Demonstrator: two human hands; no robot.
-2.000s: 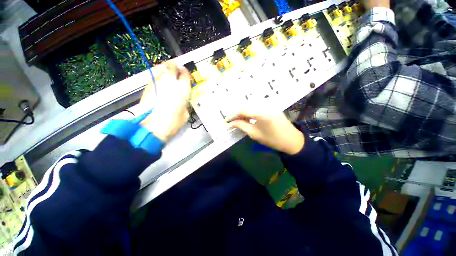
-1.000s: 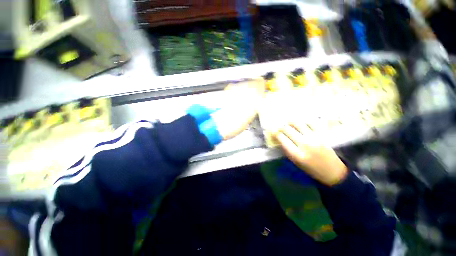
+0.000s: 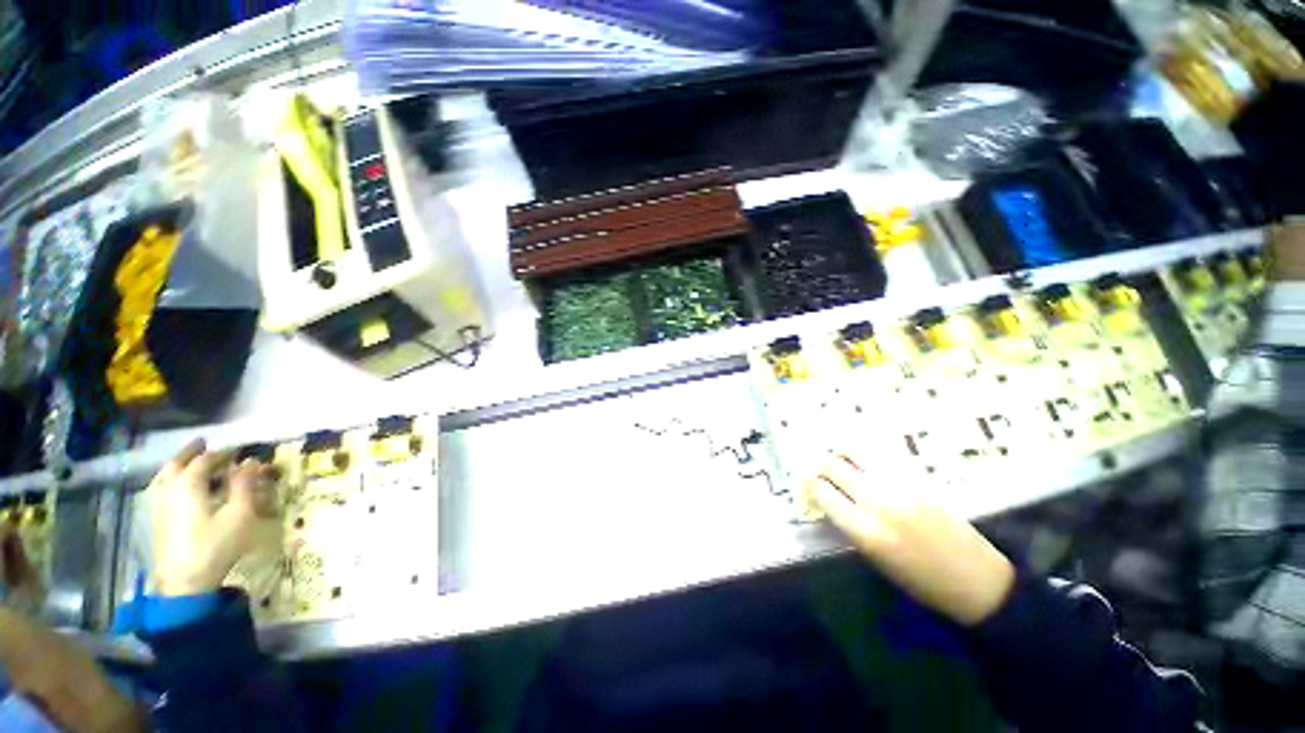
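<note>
My left hand [image 3: 208, 523], with a blue wrist strap [image 3: 169, 613], is on the left part of the left circuit board panel [image 3: 365, 537]; its fingers are bent near the black and yellow parts at the far edge, and its grip is unclear. My right hand [image 3: 909, 541] rests on the near left corner of the right circuit board panel [image 3: 988, 380], fingers extended; I cannot tell whether it grips the edge. Both panels lie in the rail [image 3: 616, 573]. Yellow parts with black blocks line their far edges.
Behind the rail are bins of green [image 3: 590, 315], green-yellow [image 3: 693, 298] and dark components [image 3: 816, 269], a brown slotted strip stack [image 3: 630, 226] and a beige dispenser [image 3: 415, 294]. A thin dark wire [image 3: 737, 455] lies in the channel. Another person's hand [image 3: 50, 666] is at far left.
My left hand has moved left from the right panel's edge to the left panel. My right hand stays at the right panel's near left corner. The view has shifted left, showing the dispenser fully.
</note>
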